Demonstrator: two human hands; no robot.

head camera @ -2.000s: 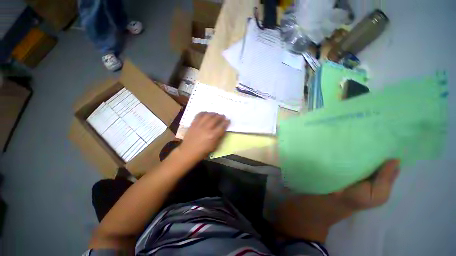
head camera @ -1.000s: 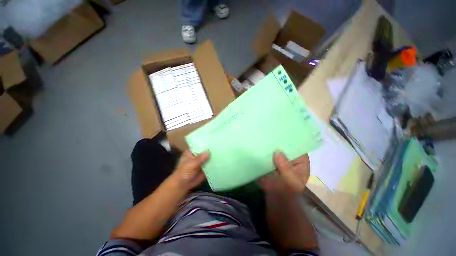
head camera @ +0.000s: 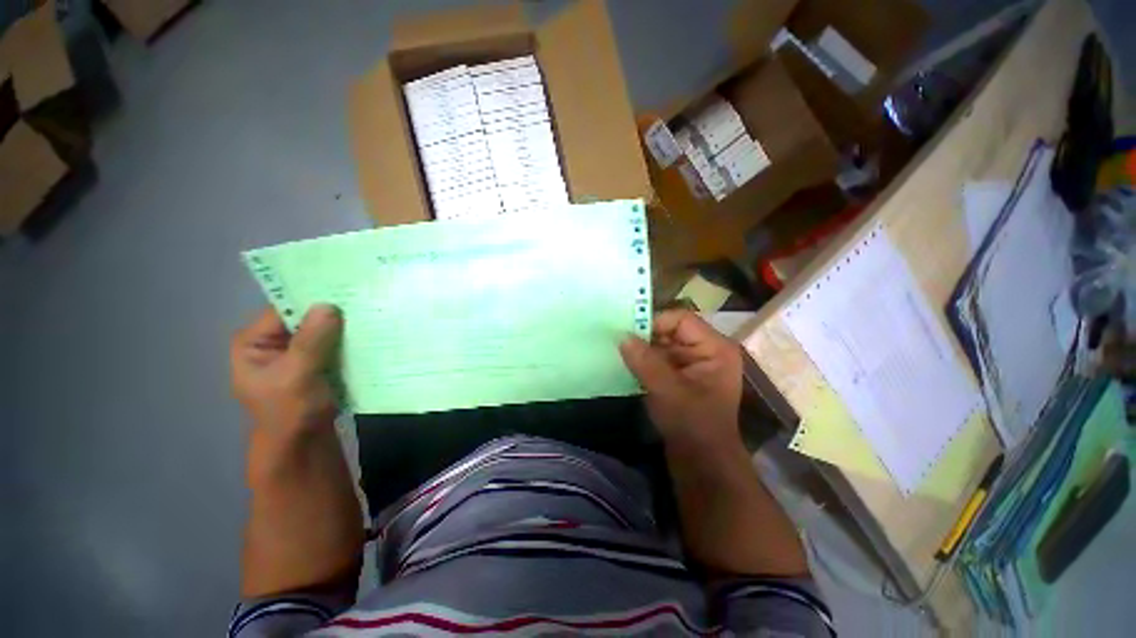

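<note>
The green copy of the form (head camera: 486, 312) is held open and nearly level over my lap, with punched holes down both short edges. My left hand (head camera: 289, 361) pinches its left edge, thumb on top. My right hand (head camera: 683, 368) pinches its lower right edge, thumb on top. The open shipping carton (head camera: 376, 137) stands just beyond the sheet, filled with rows of small white product boxes (head camera: 488, 137). The sheet's far edge overlaps the carton's near side and hides it.
On the light-wood desk (head camera: 797, 374) at right lie a white form (head camera: 885, 355), yellow copies (head camera: 847, 436), a yellow pen (head camera: 969, 511), a clipboard with papers (head camera: 1028, 299), and a smartphone (head camera: 1084, 517) on the green pile (head camera: 1102, 436). Another open carton (head camera: 797, 137) stands beyond, other cartons (head camera: 37, 137) far left.
The view has turned down and left. The green sheet, earlier in my right hand alone over the desk, is now in both hands, levelled out in front of the carton.
</note>
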